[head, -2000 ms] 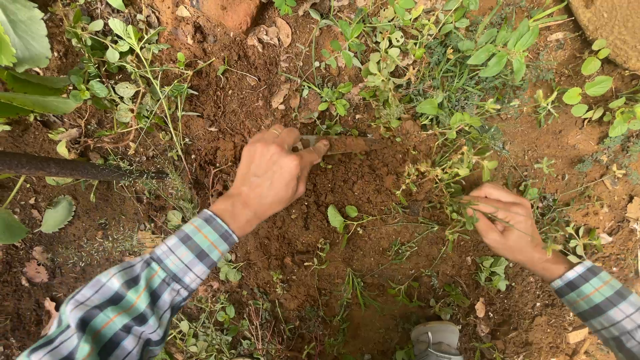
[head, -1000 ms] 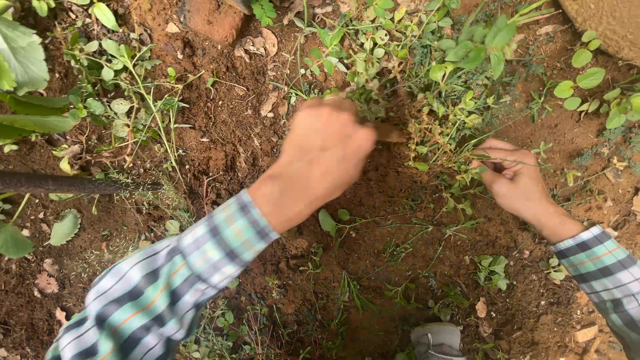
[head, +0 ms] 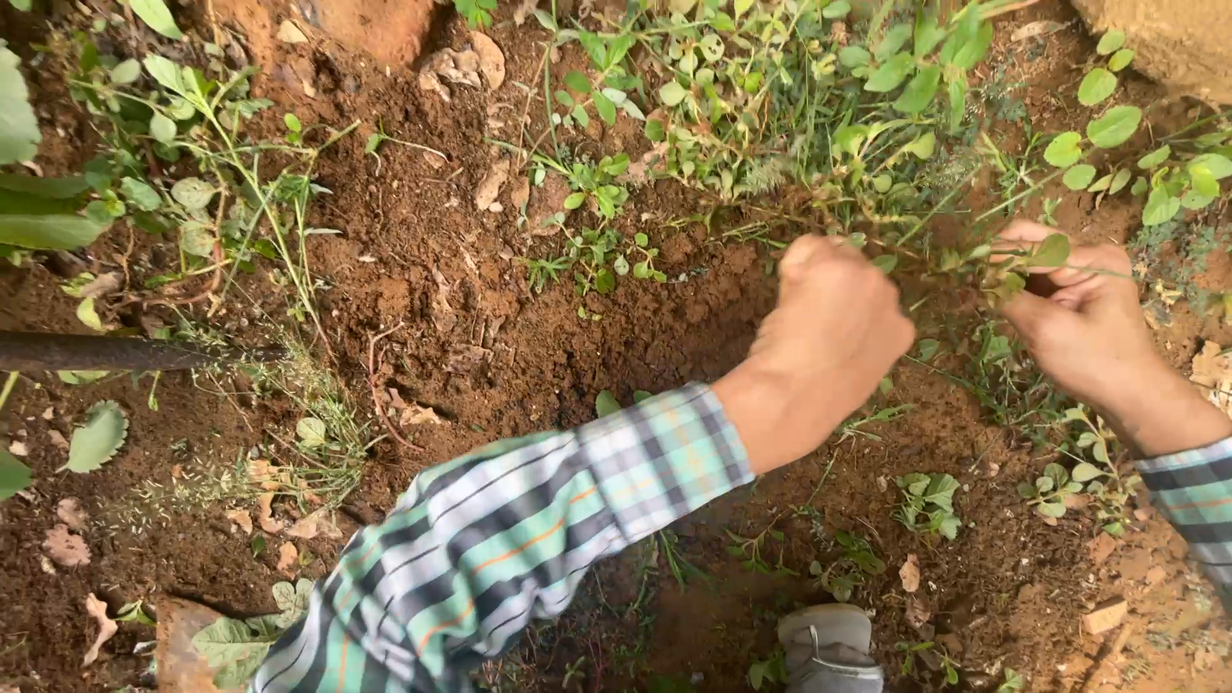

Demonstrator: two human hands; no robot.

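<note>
My left hand [head: 833, 337] is closed in a fist low over the brown soil [head: 520, 356], at the lower edge of a patch of leafy weeds [head: 731, 106]. The flat-bladed hand tool seen in its grip in the earlier frames is hidden by the fist and blur. To its right, my right hand [head: 1078, 308] pinches green weed stems [head: 1006, 269] between thumb and fingers. The two hands are apart, with stems and leaves between them.
A dark rod or pipe [head: 125, 352] lies at the left edge. Rocks show at the top [head: 371, 24] and top right [head: 1165, 43]. Broad-leaved plants [head: 48, 217] stand at the left. A grey shoe [head: 830, 645] is at the bottom. Dry leaves and small weeds dot the soil.
My left hand has moved right across the soil toward my right hand, and the blade that showed beside it is now out of sight. My right hand stays at the weeds.
</note>
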